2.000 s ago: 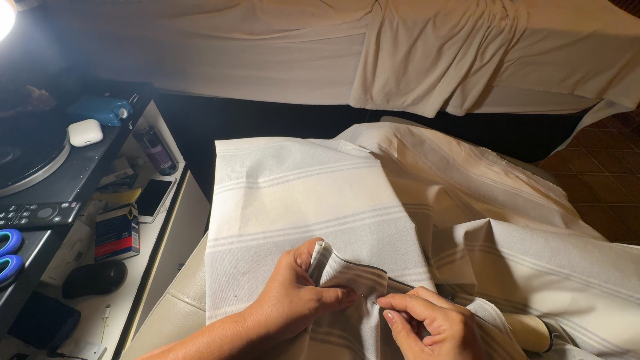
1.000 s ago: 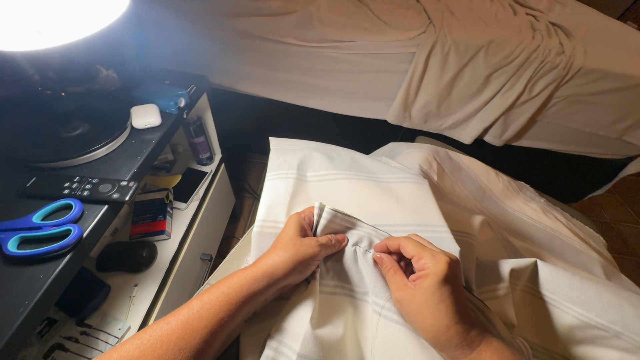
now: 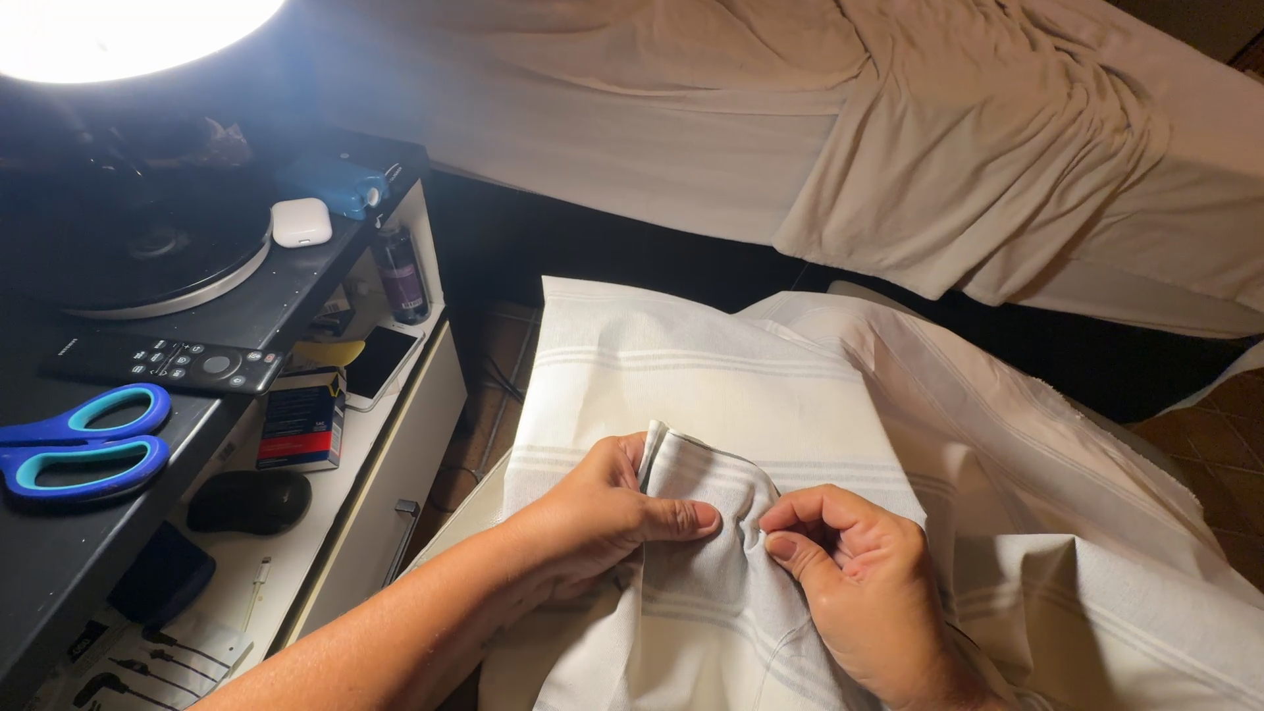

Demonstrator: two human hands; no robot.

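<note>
A cream fabric with grey stripes (image 3: 691, 395) lies over the lap and spreads to the right. My left hand (image 3: 617, 509) grips a folded, dark-edged corner of it, thumb on top and fingers behind. Close to the right of that thumb, my right hand (image 3: 849, 573) pinches the gathered cloth between thumb and forefinger. Something tiny and pale shows at the right fingertips; whether it is a needle cannot be told. The cloth is puckered between the two hands. The fingers behind the fold are hidden.
At left, a dark desktop holds blue-handled scissors (image 3: 89, 444), a remote control (image 3: 168, 362), a white earbud case (image 3: 301, 223) and a turntable (image 3: 148, 247). Below are a black computer mouse (image 3: 249, 502), a box (image 3: 303, 419) and a phone (image 3: 380, 365). A draped surface (image 3: 642, 148) stands beyond the lap.
The view has swung left since the first frame, bringing the scissors fully in. Both hands stay on the fabric's folded corner, with the right hand's fingers now closer together than one second ago.
</note>
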